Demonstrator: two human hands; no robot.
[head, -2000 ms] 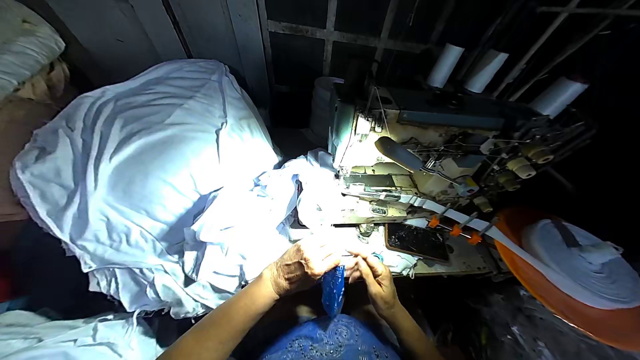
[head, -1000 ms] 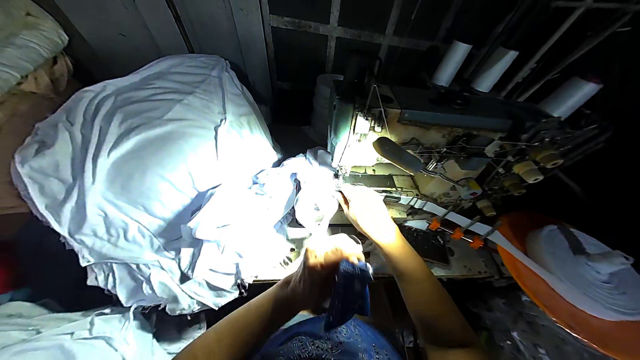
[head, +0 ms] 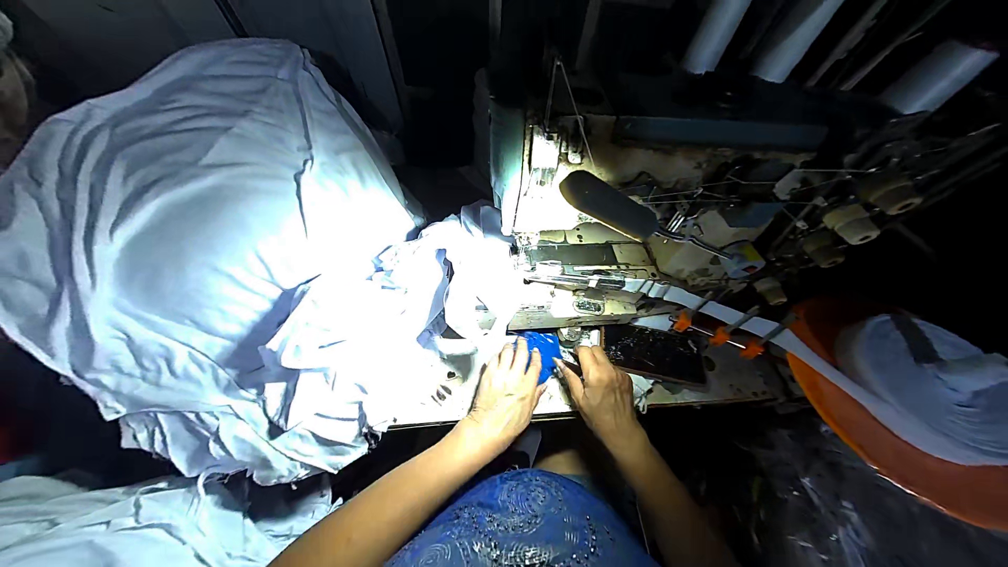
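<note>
My left hand (head: pixel 508 388) lies with its fingers on a small blue cloth or pouch (head: pixel 542 356) at the front of the sewing machine (head: pixel 583 189). Close by on the right, my right hand (head: pixel 600 387) has its thumb and bent fingers at the edge of the blue piece; whether it pinches anything I cannot tell. White fabric (head: pixel 441 291) is bunched at the left of the needle area, where strong light hides detail. A white tape (head: pixel 693 303) runs through a metal guide towards the needles.
A large heap of white cloth (head: pixel 205 205) fills the left. At the right, an orange tray (head: pixel 866 441) bears a roll of white tape (head: pixel 929 386). A dark flat object (head: pixel 654 352) lies on the machine table. White thread cones (head: pixel 795 35) stand behind.
My right hand has drawn back from the needle area towards me. The blue piece, which hung from my left hand, now lies at the table with both hands at it.
</note>
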